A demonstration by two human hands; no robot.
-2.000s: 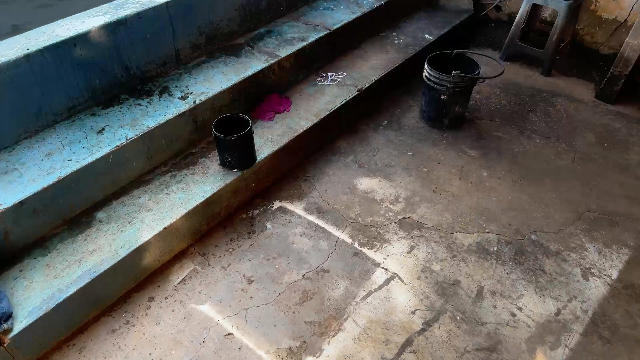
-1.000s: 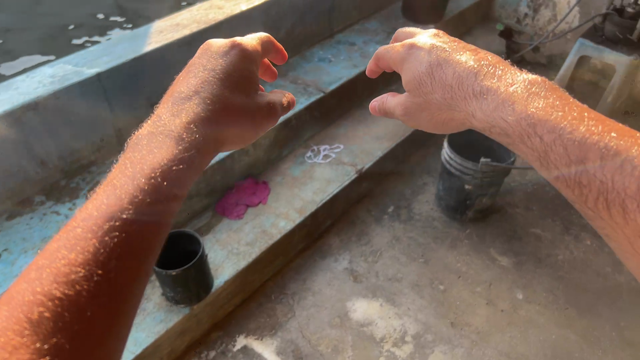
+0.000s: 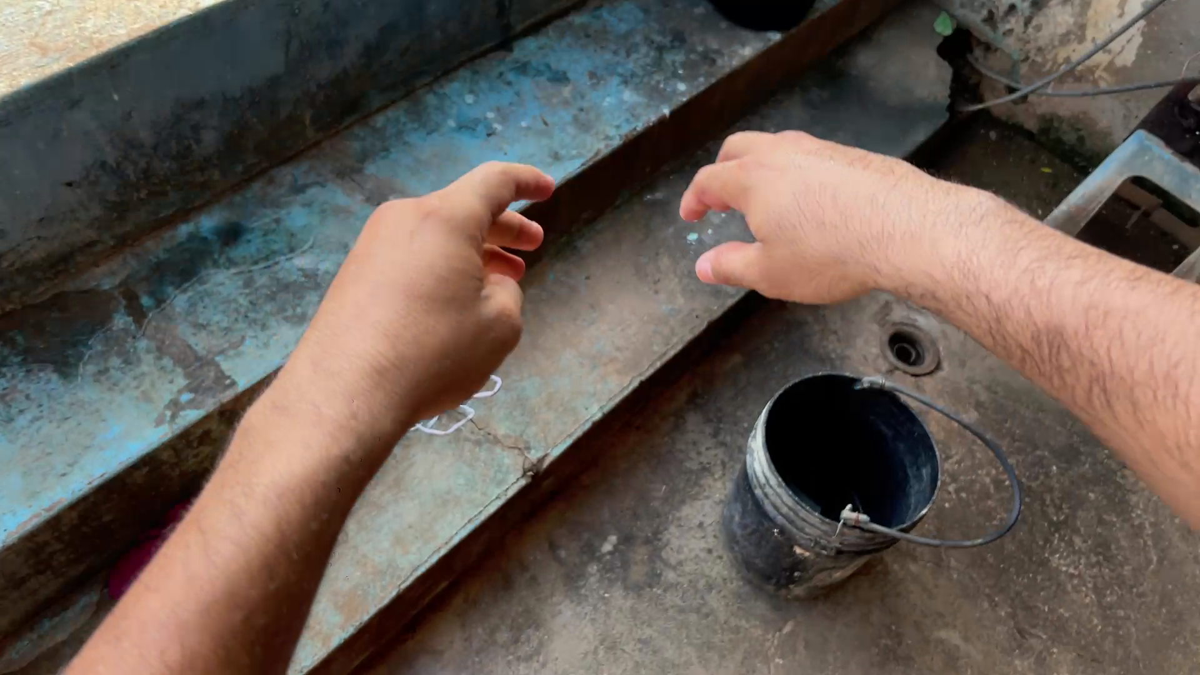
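Observation:
My left hand (image 3: 436, 281) is held up over the painted concrete steps, its fingers loosely curled and apart, with nothing in it. My right hand (image 3: 797, 216) reaches in from the right over the lower step, thumb and fingers apart, also holding nothing. Below it on the floor stands a dark plastic bucket (image 3: 778, 506) with a wire handle tilted out to the right; its inside is dark. A white cord (image 3: 450, 422) lies on the lower step (image 3: 562, 366), partly hidden by my left wrist. Magenta cloth (image 3: 136, 567) shows in part behind my left forearm.
A round floor drain (image 3: 909, 349) lies beyond the bucket. Another dark container (image 3: 764, 9) stands on the upper step at the top edge. At the right are a grey-blue plastic stool (image 3: 1120, 178) and cables (image 3: 1059, 84) along a worn wall. A raised concrete wall (image 3: 234, 103) borders the steps.
Both hands, absent from the oldest frame, are raised in the later ones. The view has moved toward the bucket and the far end of the steps; the black pot has left the view.

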